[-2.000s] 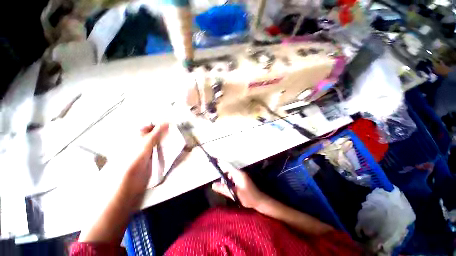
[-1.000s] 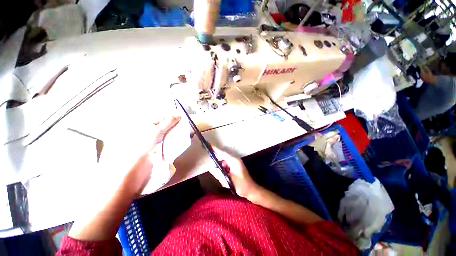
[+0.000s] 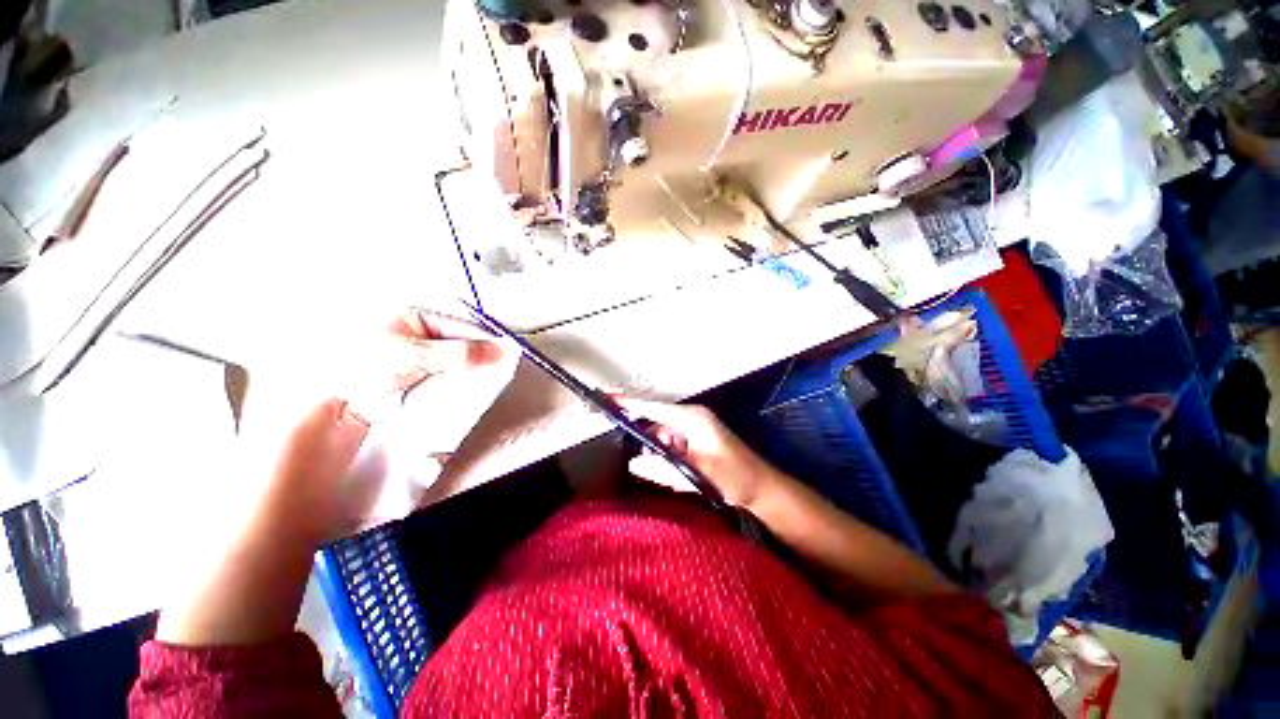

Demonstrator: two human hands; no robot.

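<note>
My left hand (image 3: 438, 351) pinches a pale fabric piece (image 3: 484, 421) over the table's front part; the piece is washed out against the white table, so its outline is partly unclear. My right hand (image 3: 688, 443) holds long dark scissors (image 3: 562, 377) at the handle end, over the table's front edge. The blades point up and left, and their tip lies close to the fingers of my left hand. I cannot tell whether the blades touch the fabric. The cream sewing machine (image 3: 800, 141) with HIKARI lettering stands behind.
A dark-handled screwdriver (image 3: 866, 292) and blue snips (image 3: 783, 271) lie beneath the machine arm. Dark-edged strips (image 3: 155, 267) lie on the table's left. Blue crates (image 3: 1004, 379) with cloth stand below the front edge. A clear plastic bag (image 3: 1119, 288) hangs at the right.
The view has moved closer to the machine. The scissors are tilted flatter, with their tip nearer my left fingers. My left hand has bent at the wrist, still holding the fabric.
</note>
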